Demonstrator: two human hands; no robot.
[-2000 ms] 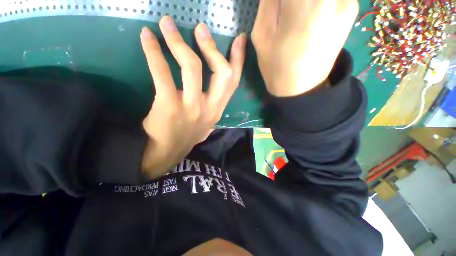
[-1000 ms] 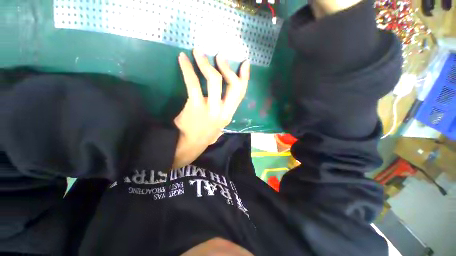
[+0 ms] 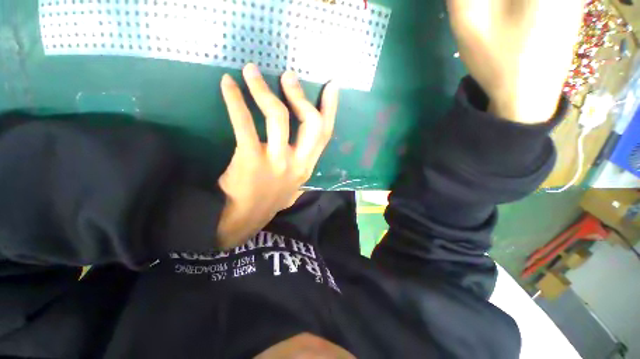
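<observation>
The dotted white strip (image 3: 189,31) lies flat on the green mat at the top, its right end in view. My left hand (image 3: 270,158) is palm down with fingers spread, fingertips at the strip's near edge, holding nothing visible. My right hand (image 3: 519,52) is at the upper right, off the strip and beside the pile of wired components (image 3: 593,52). It is washed out and its fingers are cut off by the top edge, so its grip is hidden. Small red and gold bits show at the strip's far edge, cut off by the frame.
A white cable with a plug (image 3: 595,111) lies on the wooden bench edge at right. A blue crate (image 3: 627,151) is partly in view beyond it. A red object (image 3: 565,242) and cardboard boxes are below the bench. The front edge of the green mat (image 3: 365,158) runs before my body.
The view has shifted. My right hand moved from over the strip's end to the top edge, then right to beside the pile. My left hand stays spread at the strip's near edge.
</observation>
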